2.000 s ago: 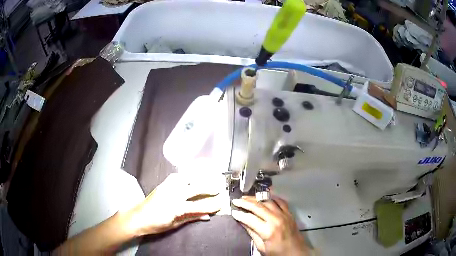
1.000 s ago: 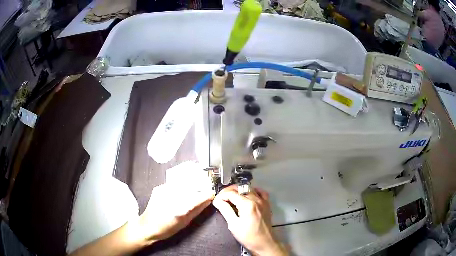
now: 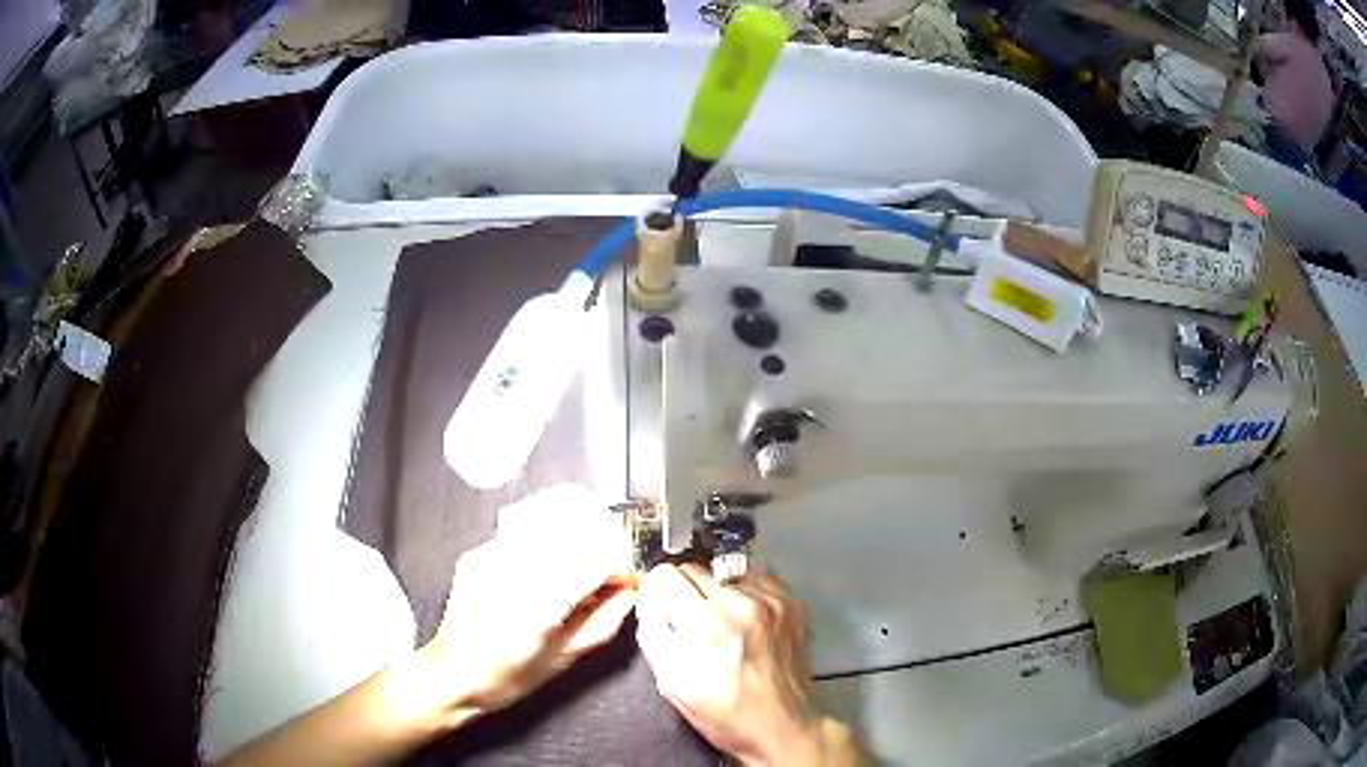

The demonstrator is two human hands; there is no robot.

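A dark brown fabric panel (image 3: pixel 435 375) lies on the white table, running under the machine head and under both hands. The presser foot (image 3: pixel 648 537) is at the lower end of the head. My left hand (image 3: pixel 525 599) is on the panel just left of the foot, washed out by glare, its fingertips together beside the foot. My right hand (image 3: pixel 727 652) is right of it, fingers curled with the fingertips at the foot. Whether either pinches fabric is hidden. The sewing machine (image 3: pixel 930 405) has blue JUKI lettering.
A stack of brown panels (image 3: pixel 150 450) lies at left. The lamp (image 3: pixel 517 390) hangs over the panel. A yellow-green screwdriver (image 3: pixel 732 90) stands above the head. A white tub (image 3: pixel 495 113) is behind. The control panel (image 3: pixel 1177 237) and small box (image 3: pixel 1031 294) are at right. A person (image 3: pixel 1297 83) is far right.
The view has shifted, so the machine sits further left than at first. My right hand's fingers have curled in closer to the foot, and my left fingertips have bent beside it.
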